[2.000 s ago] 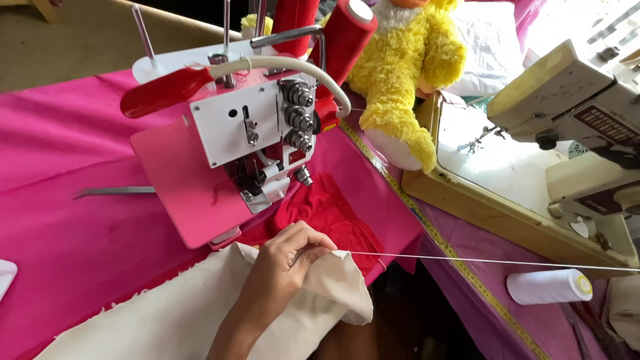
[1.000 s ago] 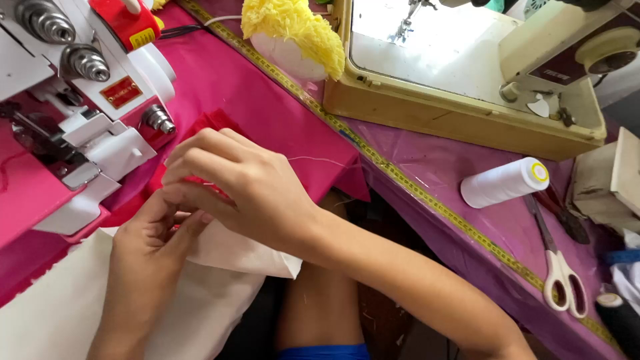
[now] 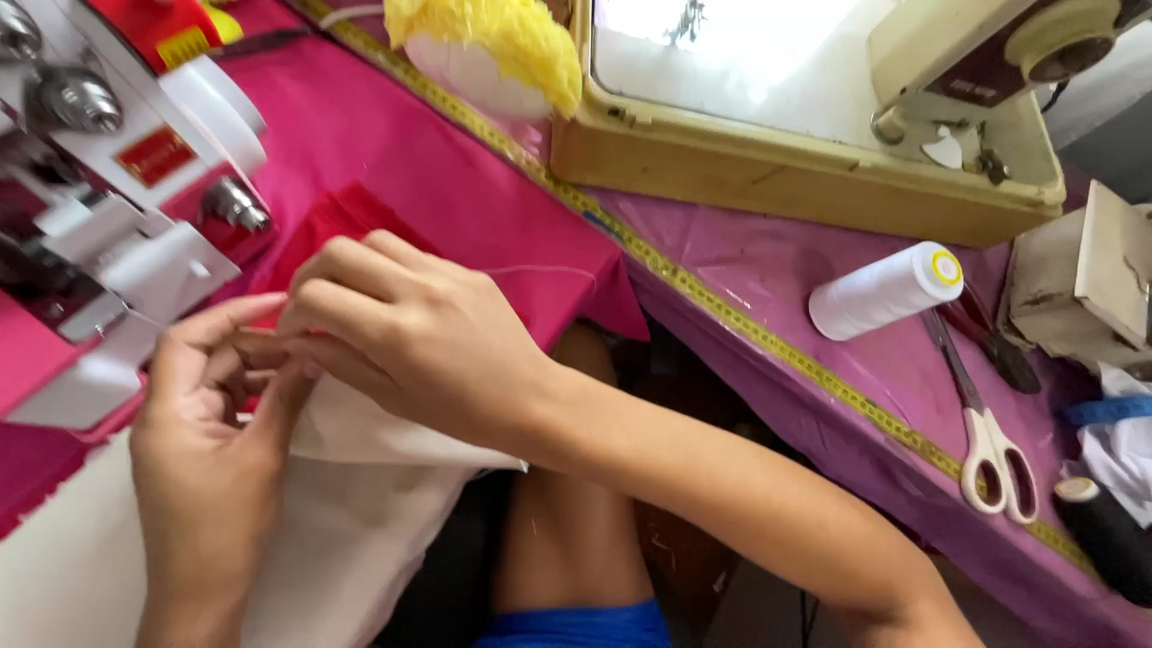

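Fingertips of my left hand and my right hand meet just right of the white and pink overlock sewing machine. Something small is pinched between them, too hidden to tell what. Cream fabric lies under and beside my left hand, its top edge close to the fingers. Behind my right hand is red fabric on the pink cloth. A thin white thread runs from behind my right hand toward the cloth's corner. My right forearm crosses from the lower right.
A yellow measuring tape crosses the purple table cover. At the right are a white thread cone, scissors, a cardboard box and a black spool. A second sewing machine and a yellow plush toy stand behind.
Two seconds ago only one hand showed, on the cream fabric, with a taut thread running right. Now both hands meet beside the overlock machine and the thread hangs slack. The view has moved closer.
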